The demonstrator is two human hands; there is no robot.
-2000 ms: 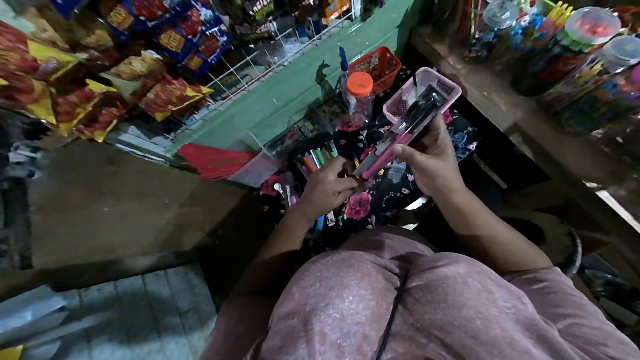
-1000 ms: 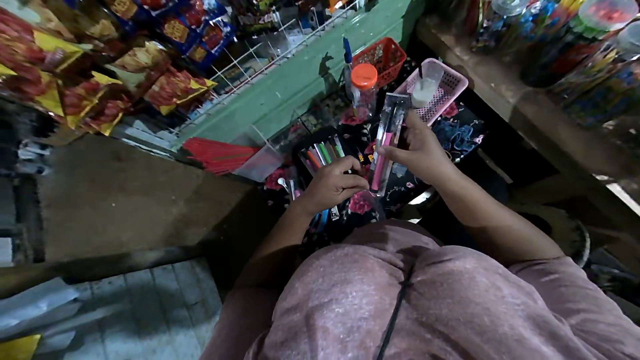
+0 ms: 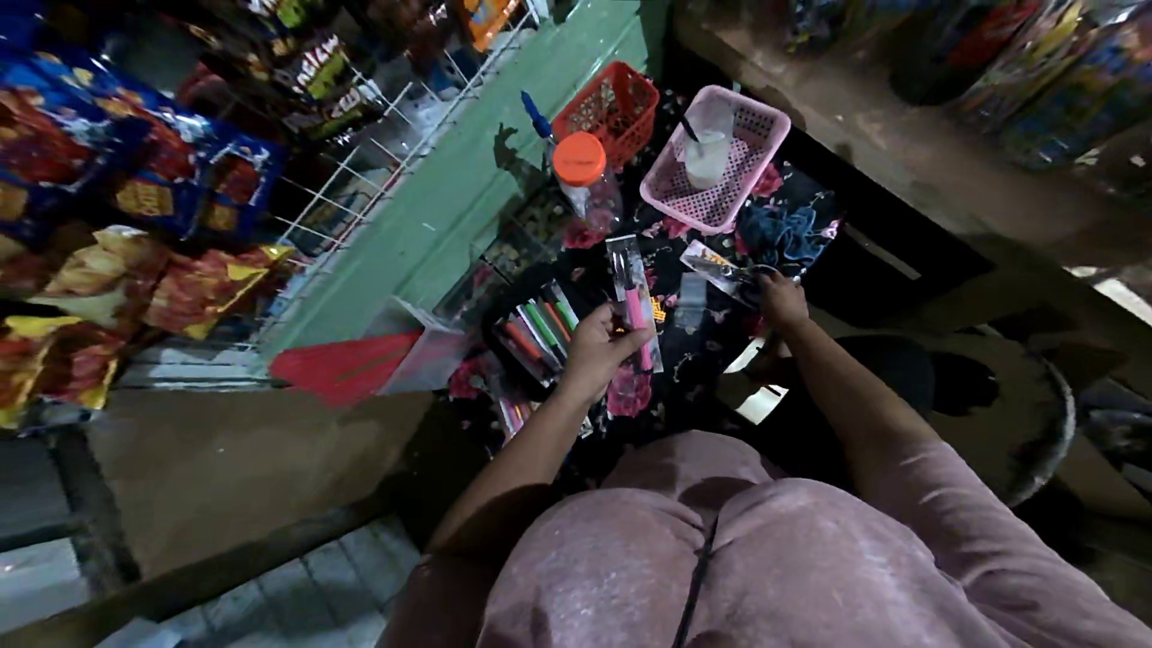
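My left hand [image 3: 601, 351] holds a pink pen-like item in a clear plastic sleeve [image 3: 637, 306], upright over the floral cloth. At the right, my right hand [image 3: 781, 301] has its fingers on the dark handles of scissors [image 3: 751, 281], whose blades point up and left beside a small printed packet [image 3: 706, 263]. Left of my left hand, several coloured markers [image 3: 538, 328] lie in a dark container. Above my right hand is a bundle of dark blue cords [image 3: 781, 236]. A small clear plastic piece [image 3: 691, 301] lies between the hands.
A pink basket [image 3: 661, 193] holds a cup of whitish content. Beside it are an orange-lidded jar [image 3: 583, 171] and a red-orange basket [image 3: 630, 81]. Snack packs [image 3: 153, 162] hang on the left; a wooden shelf [image 3: 837, 117] runs along the right.
The pink item was in my right hand and is now in my left. My right hand has moved right to the scissors. The view has shifted.
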